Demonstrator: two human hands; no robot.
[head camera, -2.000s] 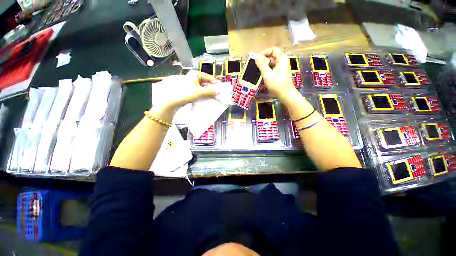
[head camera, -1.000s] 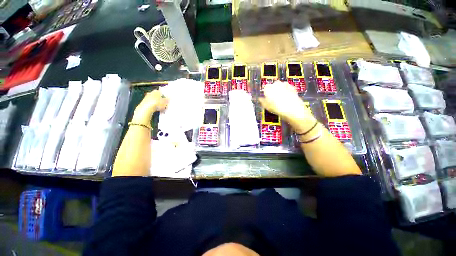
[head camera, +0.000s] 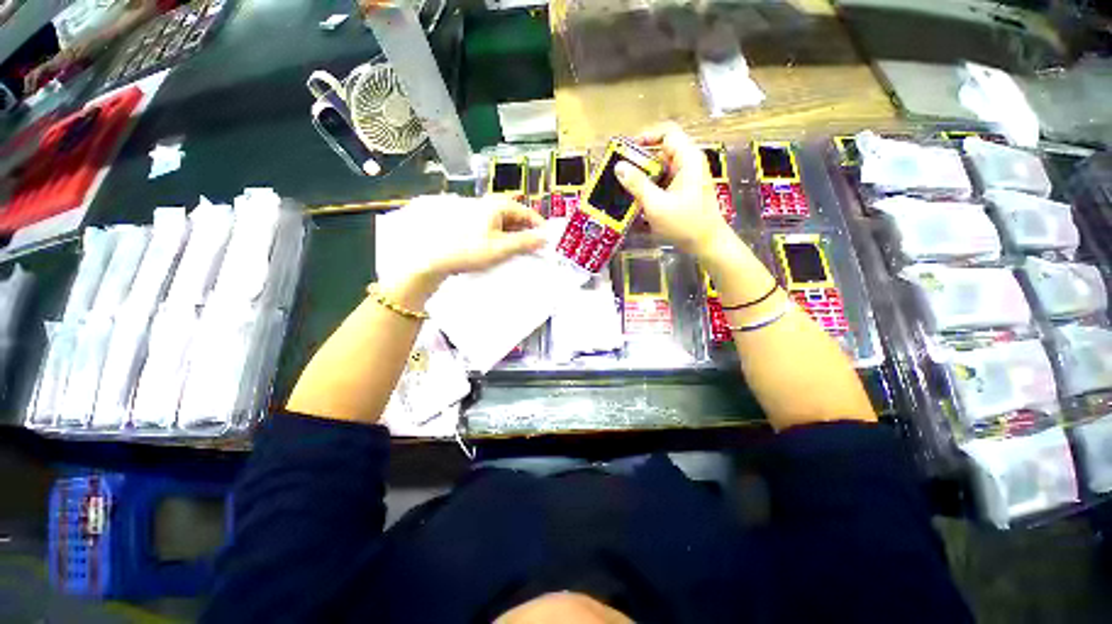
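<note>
My right hand (head camera: 678, 193) holds a keypad phone (head camera: 607, 201) by its upper end, tilted, screen up, above the centre blister tray (head camera: 683, 354). My left hand (head camera: 478, 241) holds a white phone bag (head camera: 506, 305), its open end at the phone's lower end. I cannot tell whether the phone's end is inside. The stack of empty bags (head camera: 409, 234) lies under my left hand. In the tray, bare phones (head camera: 783, 180) lie in pockets, and a bagged phone (head camera: 588, 319) lies in the front row, partly covered by the held bag.
A tray of bagged phones (head camera: 159, 311) stands at left. Stacked trays with bagged phones (head camera: 969, 299) stand at right. A small fan (head camera: 385, 107) and a metal upright (head camera: 421, 85) are behind. A white plush-like item (head camera: 429, 388) lies at the front edge. A blue stool (head camera: 85, 536) is below left.
My right hand has lifted a phone from the centre tray. My left hand has moved right and taken a bag from the stack, bringing it to the phone.
</note>
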